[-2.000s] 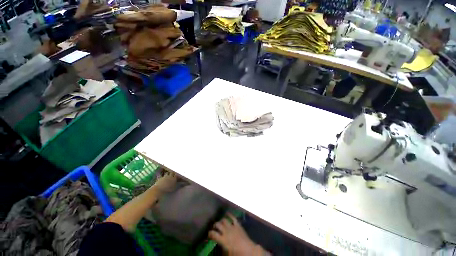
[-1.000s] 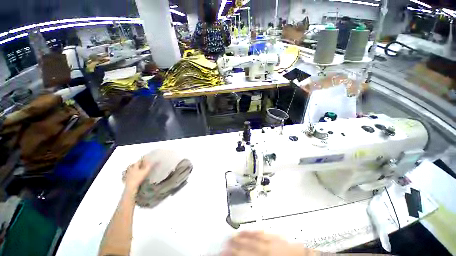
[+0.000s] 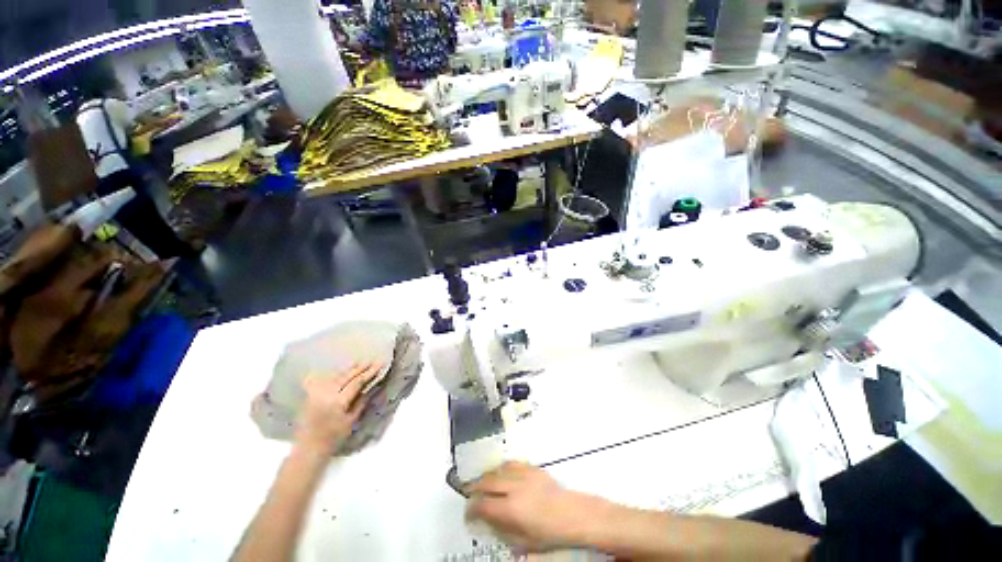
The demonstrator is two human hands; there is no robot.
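Note:
A pile of grey-taupe cut pieces [image 3: 299, 368] lies on the white table left of the sewing machine. My left hand [image 3: 334, 404] lies flat on top of the pile with its fingers pointing towards the machine; whether it grips a piece cannot be told. My right hand [image 3: 519, 505] is at the front left corner of the machine bed, below the needle area, palm down. Nothing can be made out under its fingers. The white sewing machine [image 3: 648, 313] stands to the right of the pile.
Two grey thread cones [image 3: 663, 38] stand behind the machine. Small black pieces [image 3: 882, 401] and a white cloth [image 3: 808, 439] lie at the right. A pile of yellow-edged material [image 3: 368, 132] is on another table [image 3: 483, 157] behind. Brown material [image 3: 82, 291] is at far left.
The view has swung from the crates to the machine. My hands have come up from the green crate to the table. The left hand has moved further onto the pile; the right has neared the machine bed.

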